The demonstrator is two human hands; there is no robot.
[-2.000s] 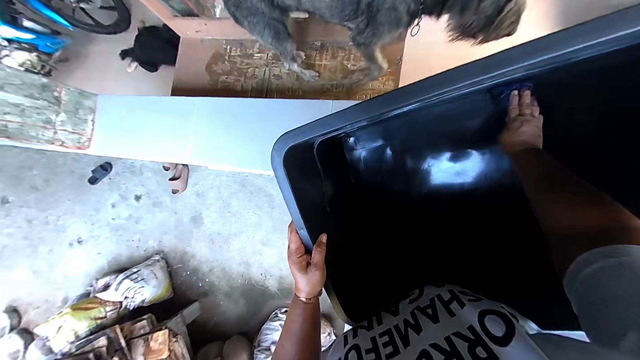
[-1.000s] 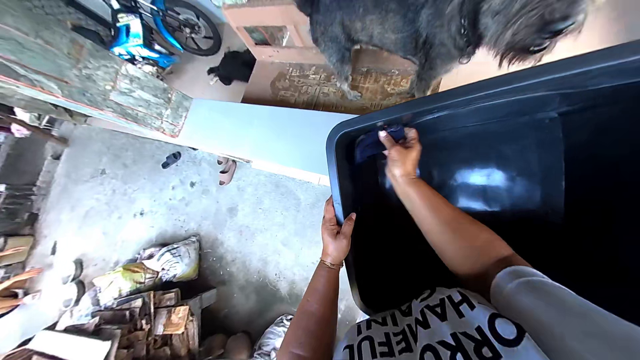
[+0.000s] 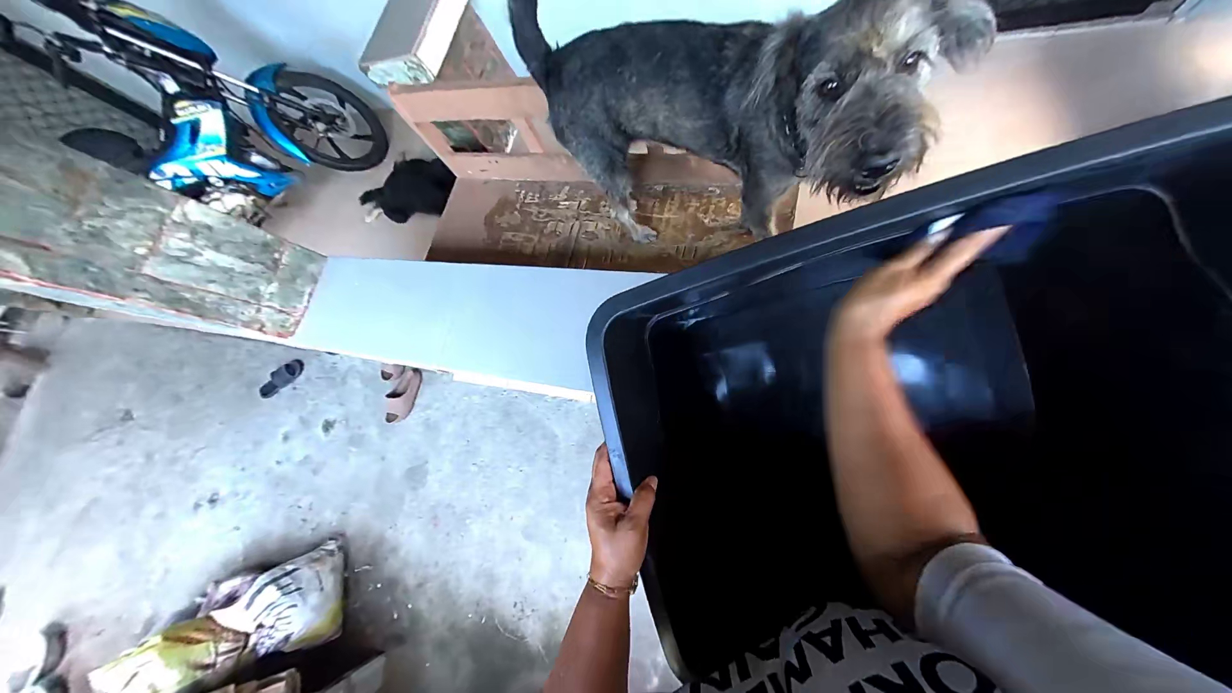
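Observation:
A large black plastic tub [image 3: 606,346] fills the right side of the view, tilted with its inside facing me. My left hand [image 3: 621,520] grips the tub's left rim, thumb over the inner edge, a bracelet at the wrist. Inside the tub, near the upper wall just under the rim, my right hand [image 3: 900,289] presses on a dark blue cloth [image 3: 1020,223], blurred by motion. Its fingers lie over part of the cloth.
A grey shaggy dog [image 3: 674,91] stands just beyond the upper rim. Behind are a black animal [image 3: 416,189] lying down and a blue motorcycle [image 3: 207,144]. Sandals [image 3: 402,395] and a slipper [image 3: 281,378] lie on the concrete floor; filled sacks [image 3: 279,606] are at lower left.
My right hand and the cloth went from the upper right to the tub's left corner, then back right along the upper wall. My left hand stays on the rim. The dog's head has turned towards me.

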